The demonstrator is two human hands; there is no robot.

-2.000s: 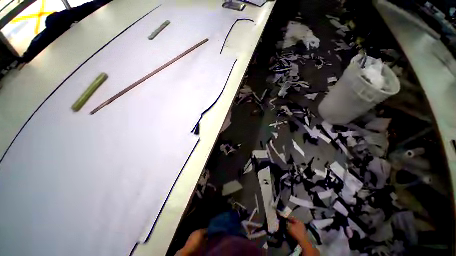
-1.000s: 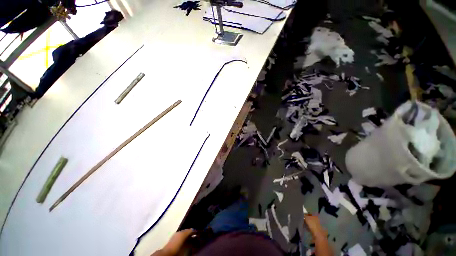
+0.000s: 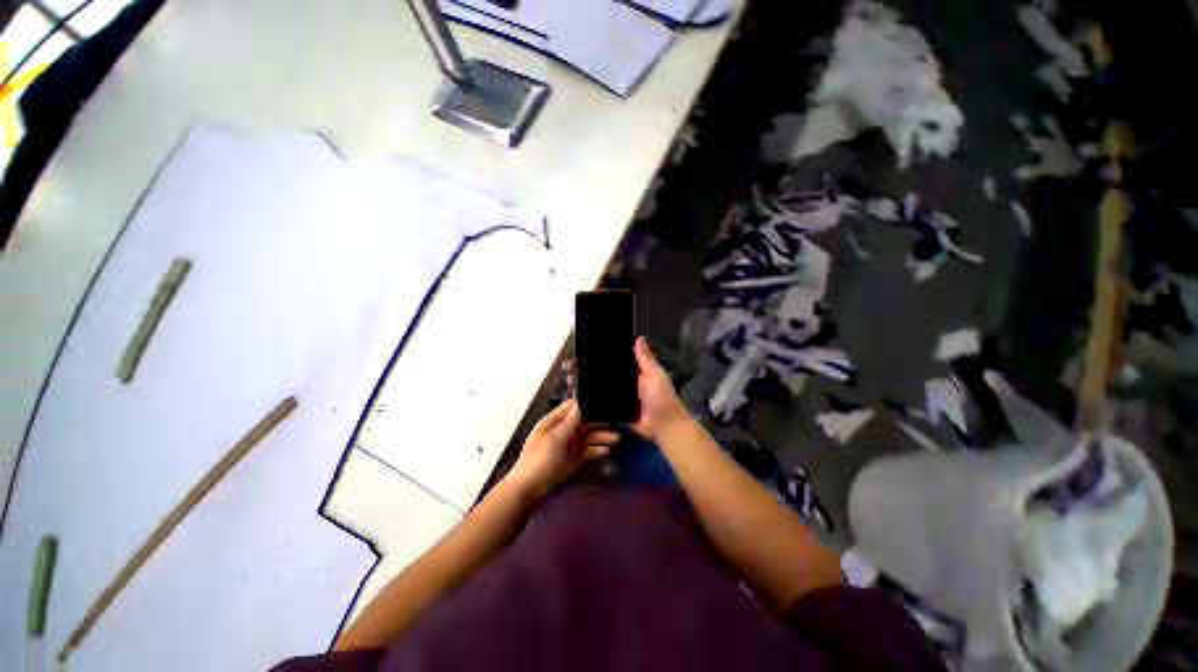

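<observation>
A dark smartphone [image 3: 606,357] is upright in front of my body, its screen black. My left hand [image 3: 562,444] holds it at the lower left, with fingers under its bottom edge. My right hand [image 3: 653,391] holds its right side. Both hands are bare. The phone is over the table's edge. To the left, the fabric lay under white paper [image 3: 263,302] rests on the cutting table [image 3: 610,171], with a dark cut edge.
Two greenish weights [image 3: 155,319] [image 3: 44,586] and a long brown strip [image 3: 180,528] lie on the lay. The cutter's base plate [image 3: 491,101] stands beyond it, near cut bundles [image 3: 591,42]. A white bin [image 3: 946,525] and scraps [image 3: 775,309] are on the floor at right.
My hands were low and apart; they have come up together and now hold the phone. The view has moved forward along the table, bringing the cutter base and bin closer.
</observation>
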